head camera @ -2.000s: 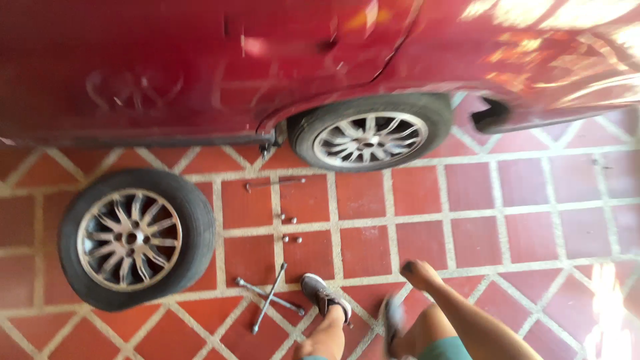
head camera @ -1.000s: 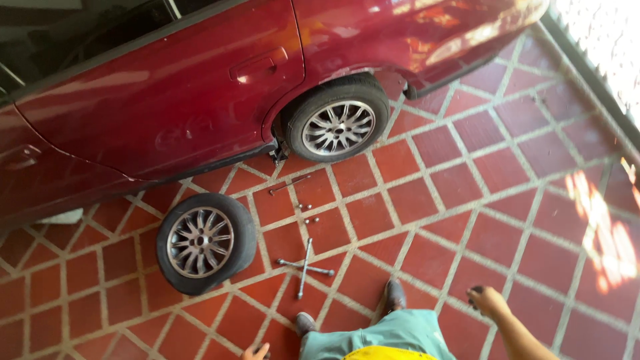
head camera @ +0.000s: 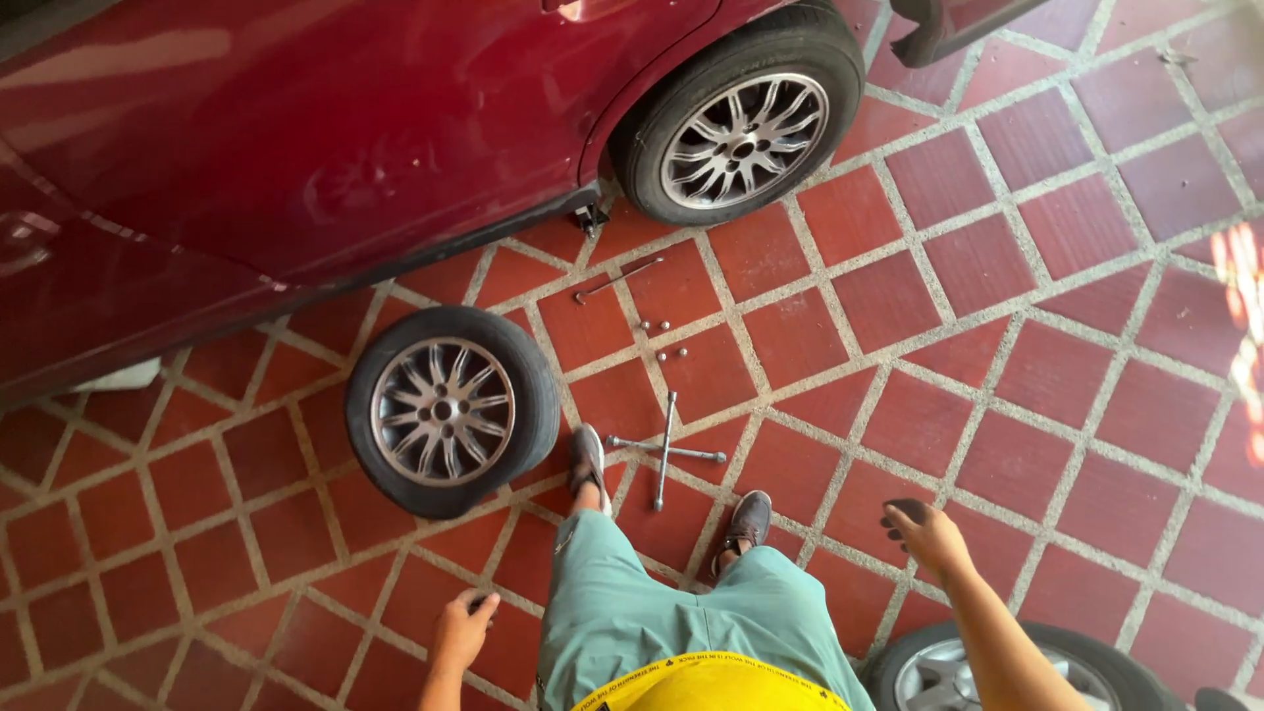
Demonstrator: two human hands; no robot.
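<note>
My left hand (head camera: 464,624) hangs in the air below the loose wheel (head camera: 452,411) that lies on the tiles; nothing shows in it. Over the tiles at right, my right hand (head camera: 926,538) has blackened fingers, part curled, and holds nothing visible. A four-way lug wrench (head camera: 666,450) rests on the floor just ahead of my shoes. Beyond it are several lug nuts (head camera: 664,341) and a thin metal rod (head camera: 619,280) with a hooked end. A multi-spoke wheel (head camera: 743,143) sits in the wheel arch of the red car. Part of a jack (head camera: 591,218) shows under the sill.
The red car (head camera: 395,118) fills the upper left. Another wheel (head camera: 1027,671) lies at the lower right, partly behind my right forearm. My shoes (head camera: 588,459) stand on either side of the lug wrench's lower arm. A pale object (head camera: 120,377) lies under the car at far left.
My left hand, only just in view at the bottom edge one second ago, now shows fully. Another wheel has come into view at lower right. The view has turned and shifted.
</note>
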